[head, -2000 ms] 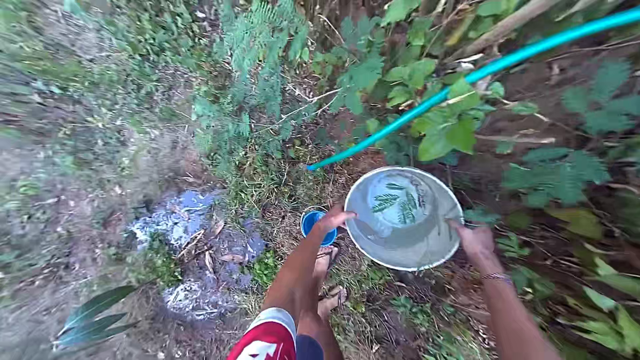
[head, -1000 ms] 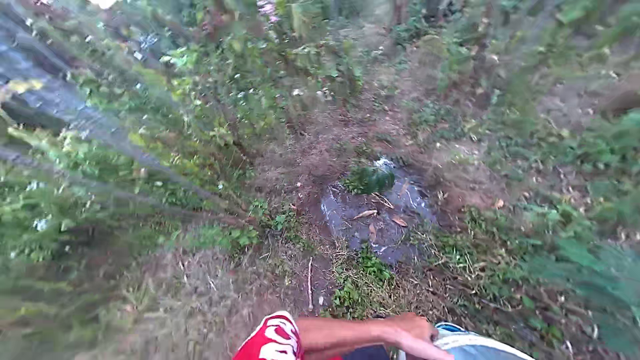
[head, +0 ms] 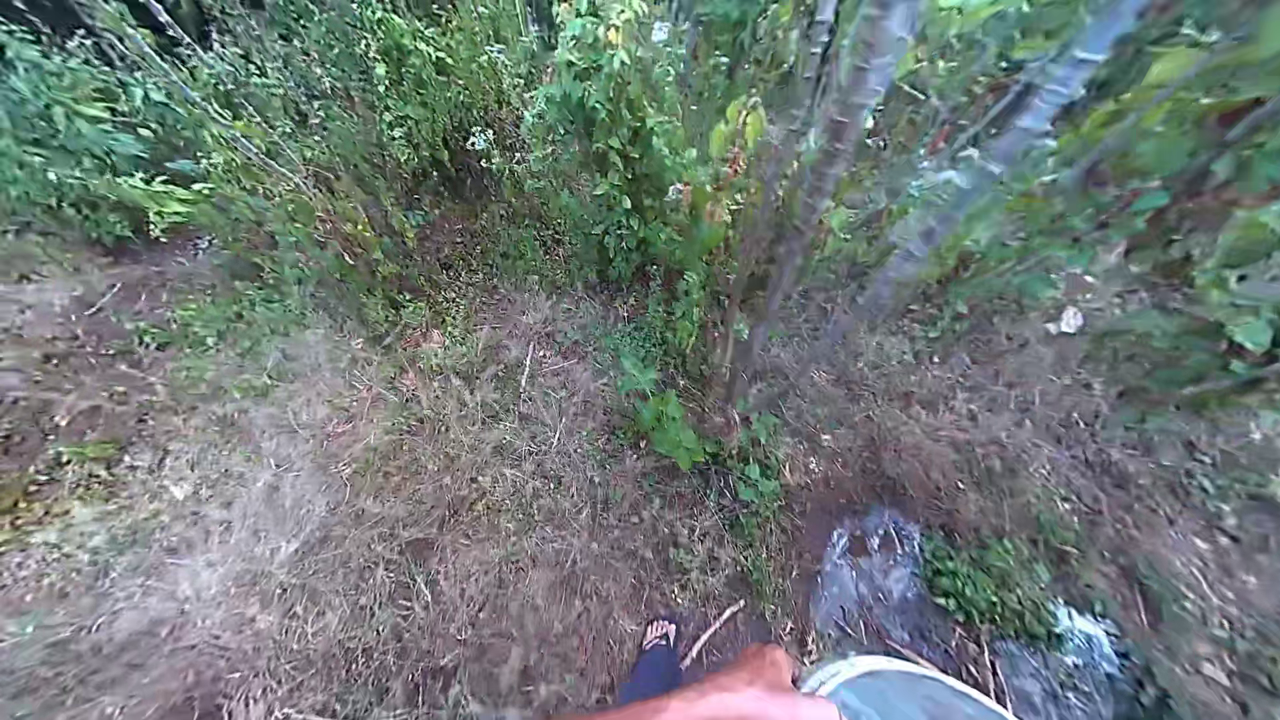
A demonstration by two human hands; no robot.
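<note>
At the bottom edge of the head view, my left hand (head: 765,685) grips the left side of the rim of a round grey-blue basin (head: 900,690) with a pale rim. Only the basin's upper left part shows; its inside and far side are cut off by the frame. My right hand is out of view. Beyond the basin lies a wet grey patch (head: 870,580) on the ground, with whitish foam or liquid on it.
Thin tree trunks (head: 830,170) rise right of centre, with dense leafy shrubs (head: 620,170) across the back. Dry grass and bare soil cover the ground. A stick (head: 712,635) lies beside my sandalled foot (head: 659,631). A green weed clump (head: 990,585) grows at the wet patch.
The view has swung strongly away from the hose and the small blue bucket seen earlier. Two seconds ago both my hands held the basin, with a leaf sprig in it; my right hand has left the view.
</note>
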